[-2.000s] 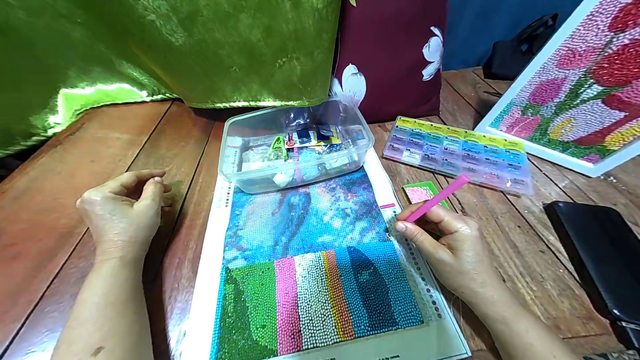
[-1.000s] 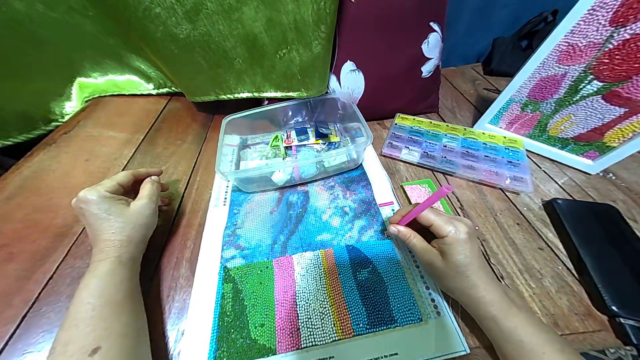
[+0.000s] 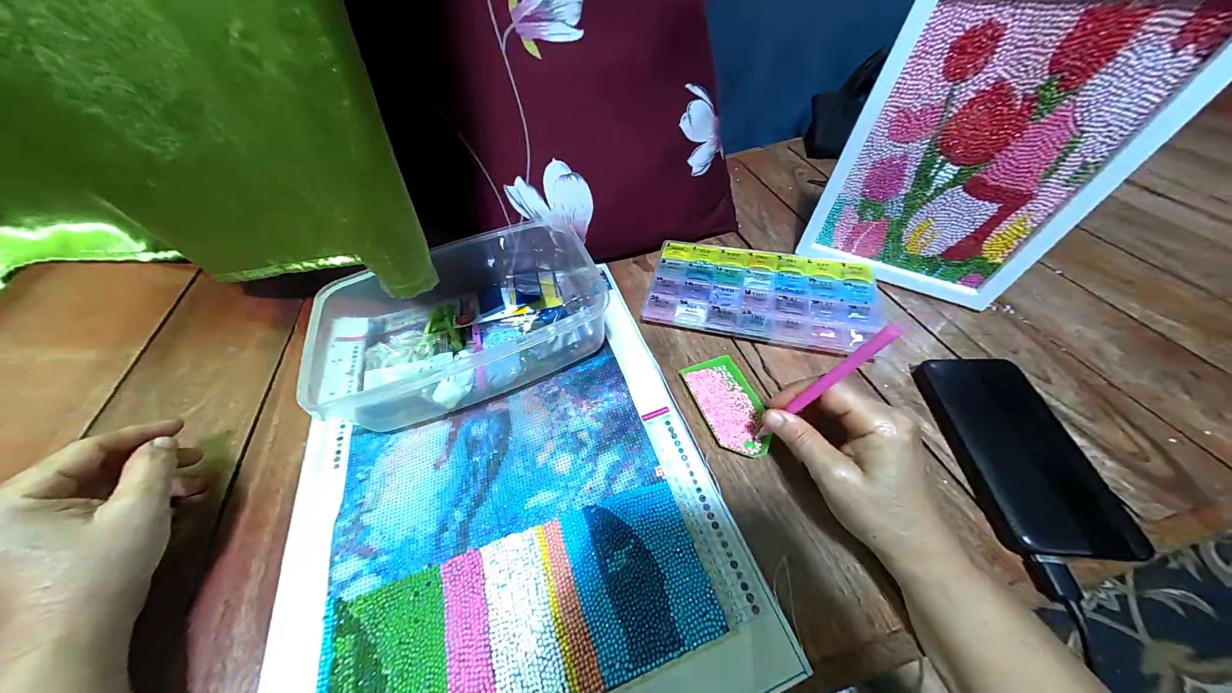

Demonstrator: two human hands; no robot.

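Note:
A pink diamond-painting applicator pen (image 3: 847,368) is held in my right hand (image 3: 852,452), its lower end at the edge of a small green tray (image 3: 730,409) of pink beads. My left hand (image 3: 96,520) rests on the left with fingers curled, nothing visible in it; whether they fully close cannot be told. Between my hands lies a diamond-painting canvas (image 3: 520,481), its lower part covered in green, pink, white, yellow, orange and blue beads. A clear plastic box (image 3: 452,395) with bags and small items stands on the canvas's upper part.
A multi-compartment bead case (image 3: 765,298) lies behind the tray. A framed tulip picture (image 3: 1001,144) leans at the back right. A black phone (image 3: 1025,457) with a cable lies right of my right hand. A maroon floral cushion (image 3: 626,125) and green cloth (image 3: 192,125) are behind.
The pen in my right hand has moved from the canvas's right edge to the green tray. The view has shifted. My left hand still holds nothing visible.

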